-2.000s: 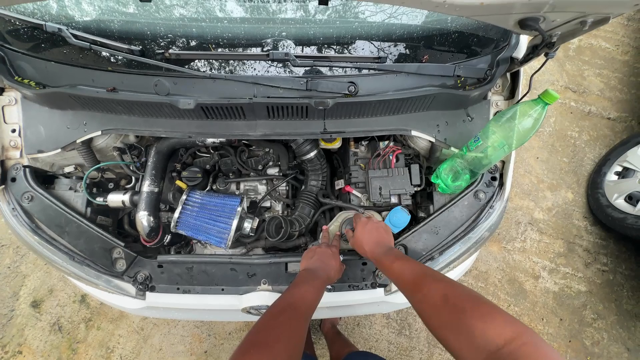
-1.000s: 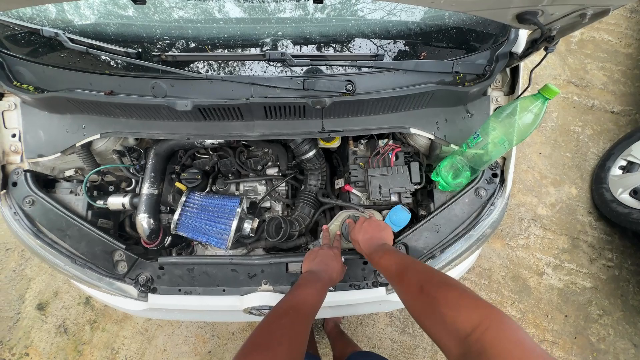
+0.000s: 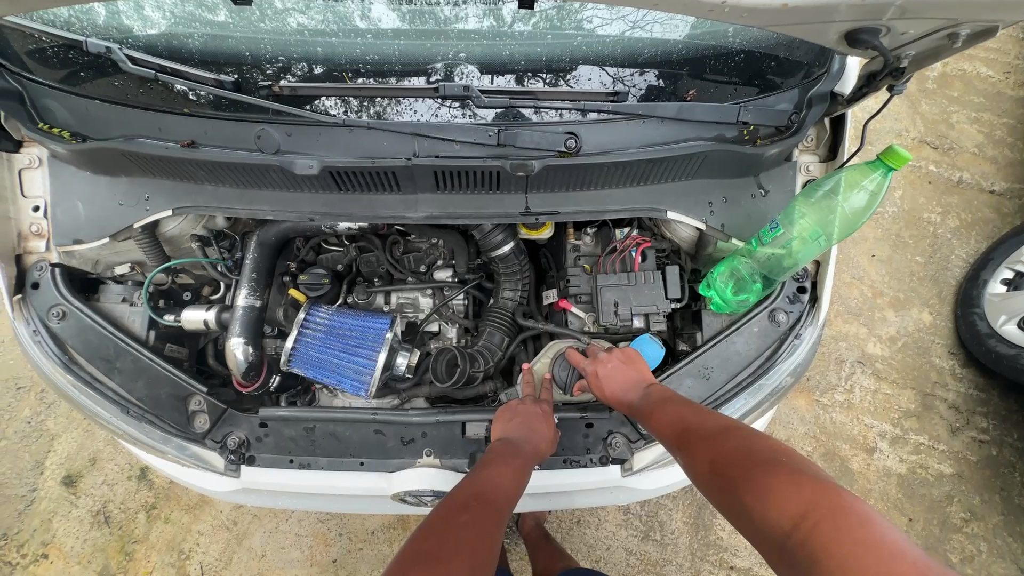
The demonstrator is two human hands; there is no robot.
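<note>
My right hand has its fingers on the black screw cap of the coolant expansion tank, at the front of the engine bay. Two fingertips of my left hand rest against the tank's near left side. Whether the cap is seated or loose, I cannot tell. A blue washer-fluid cap sits just right of my right hand. Further right, a green plastic bottle with a green cap lies tilted across the fender edge.
A blue cone air filter and an open-ended corrugated intake hose lie left of the tank. Behind it is the battery with its black fuse box. The raised hood overhangs the top right. A wheel lies on the ground at right.
</note>
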